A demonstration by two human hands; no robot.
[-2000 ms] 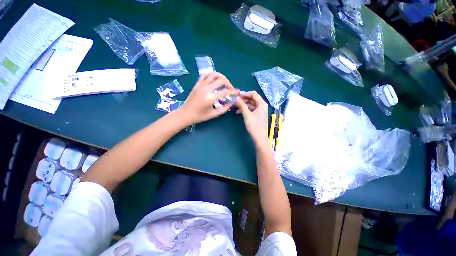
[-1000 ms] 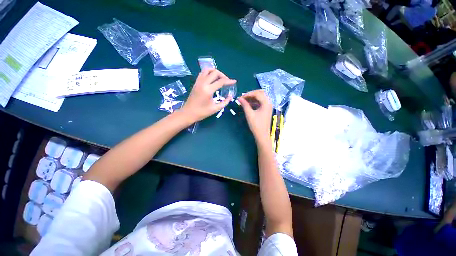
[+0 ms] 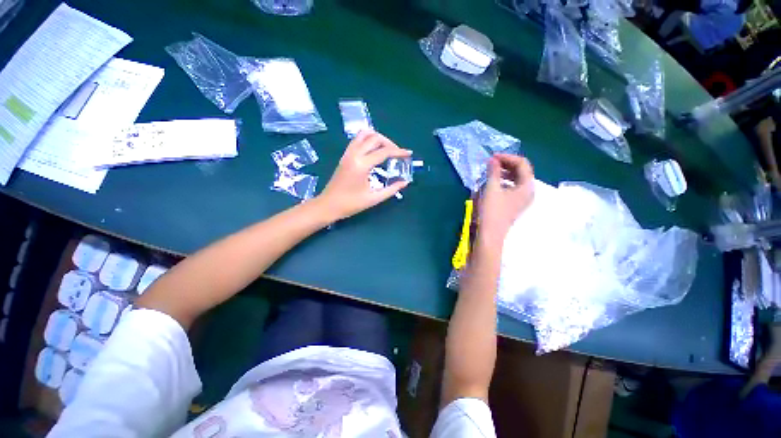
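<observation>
My left hand (image 3: 360,175) holds a small clear bag (image 3: 392,172) with white bits in it between thumb and fingers. A small white part (image 3: 417,163) lies on the green top just right of the bag. My right hand (image 3: 505,192) is raised over the left edge of the large poly bag (image 3: 565,257), fingertips close together; whether something tiny is between them cannot be told. Filled accessory bags (image 3: 294,169) lie left of my left hand. A stack of empty small bags (image 3: 354,116) lies just beyond it.
A yellow utility knife (image 3: 464,235) lies beside my right forearm. A medium clear bag (image 3: 476,147) is beyond it. A bagged white item (image 3: 283,89), a white strip (image 3: 175,140) and instruction sheets (image 3: 60,94) lie left. Bagged white devices (image 3: 467,51) sit along the far side. A carton of devices (image 3: 98,308) is low left.
My right hand has moved right, away from the small bag, to the large poly bag. My left hand still holds the small bag. The bagged devices have shifted slightly to the right.
</observation>
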